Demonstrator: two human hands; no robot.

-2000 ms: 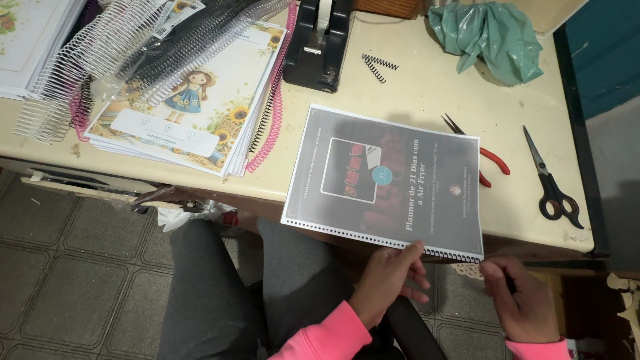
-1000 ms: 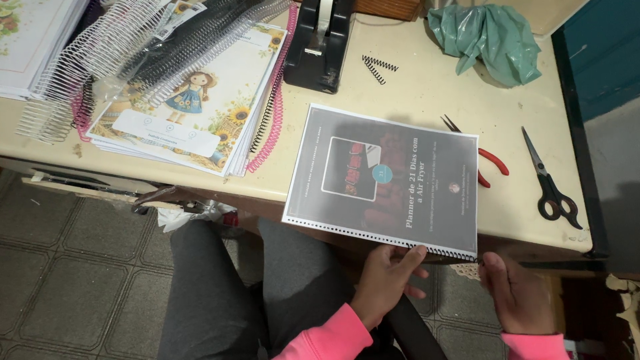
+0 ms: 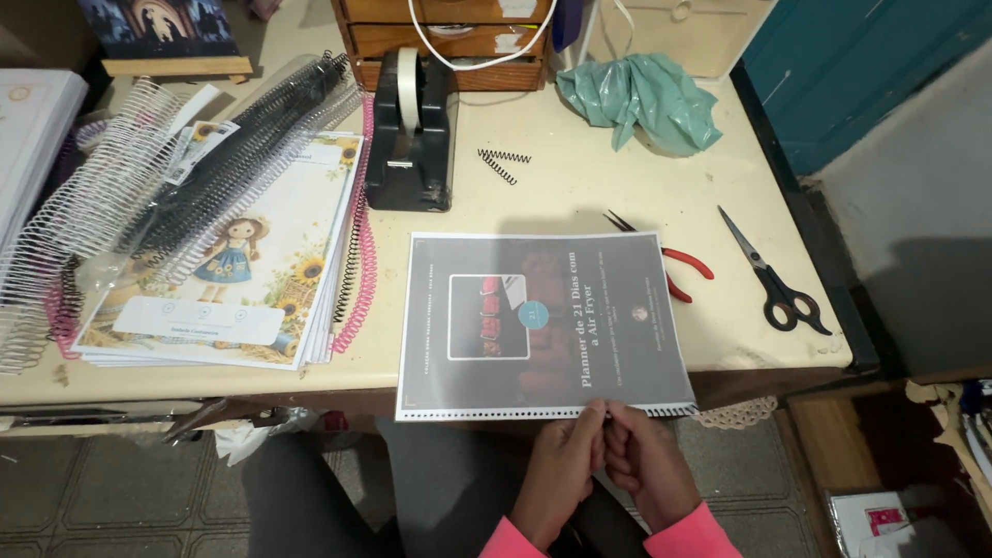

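Note:
A planner with a dark grey printed cover [image 3: 488,387] lies turned sideways at the table's front edge, its punched edge towards me. A black spiral coil [image 3: 666,411] runs through the holes at the right end of that edge. My left hand [image 3: 562,473] and my right hand [image 3: 647,465] meet at the middle of this edge, fingertips close together and pinching at the edge or coil; exactly what is between them is hidden. Red-handled pliers [image 3: 686,260] lie partly under the planner's right side. Black-handled scissors [image 3: 767,283] rest farther right.
A black tape dispenser [image 3: 411,155] stands behind the planner, with two short coil pieces [image 3: 504,159] beside it. At left, a stack of printed sheets [image 3: 271,201] bears bagged black coils [image 3: 232,147] and white coils [image 3: 101,186]. A crumpled green plastic bag [image 3: 643,101] lies at the back.
My right hand has moved left along the punched edge, from the planner's right corner to beside my left hand. The view has shifted somewhat.

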